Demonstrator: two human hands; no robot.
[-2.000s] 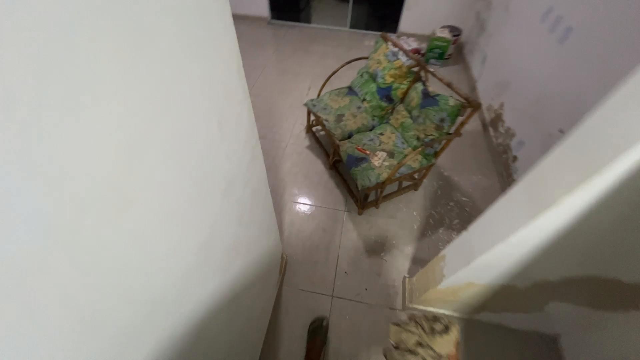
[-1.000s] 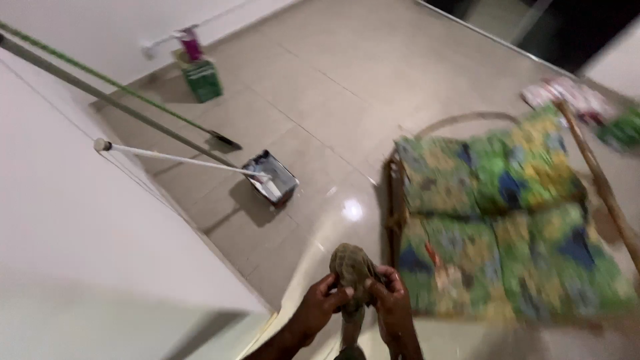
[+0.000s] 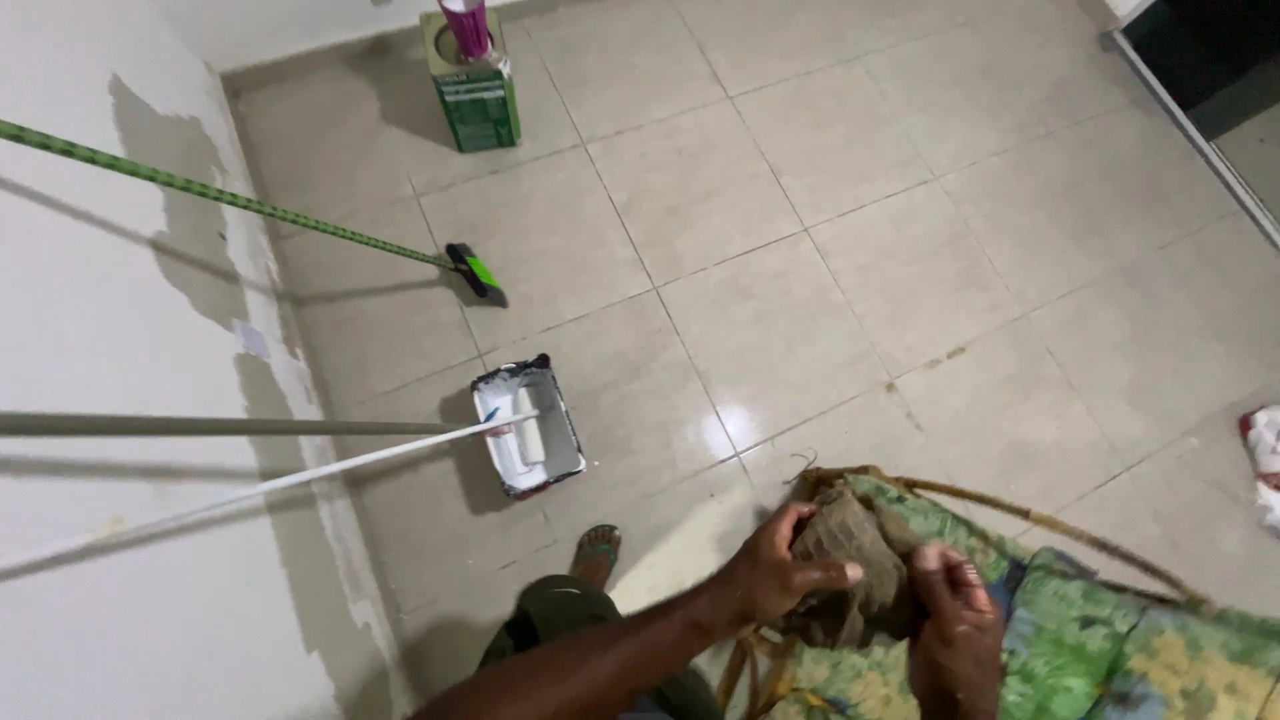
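A crumpled brown-grey cloth is held between both hands over the corner of a cushioned seat. My left hand grips its left side, thumb lying across the front. On the right side, my right hand pinches the cloth with bent fingers. Beneath and beside the hands are green and yellow patterned cushions in a seat with a curved cane frame. To the left, a paint tray with white paint stands on the tiles, and a paint roller on a long white pole rests in it.
A broom with a green handle leans toward the patchy left wall. Farther back stands a green metal can with a purple container on top. A red and white cloth lies at the right edge. A sandalled foot shows below the tray.
The view has swung toward the left wall and the tray. Both hands came into view holding the cloth by one second ago; they still hold it, now beside the seat's cane frame and with the cloth spread wider.
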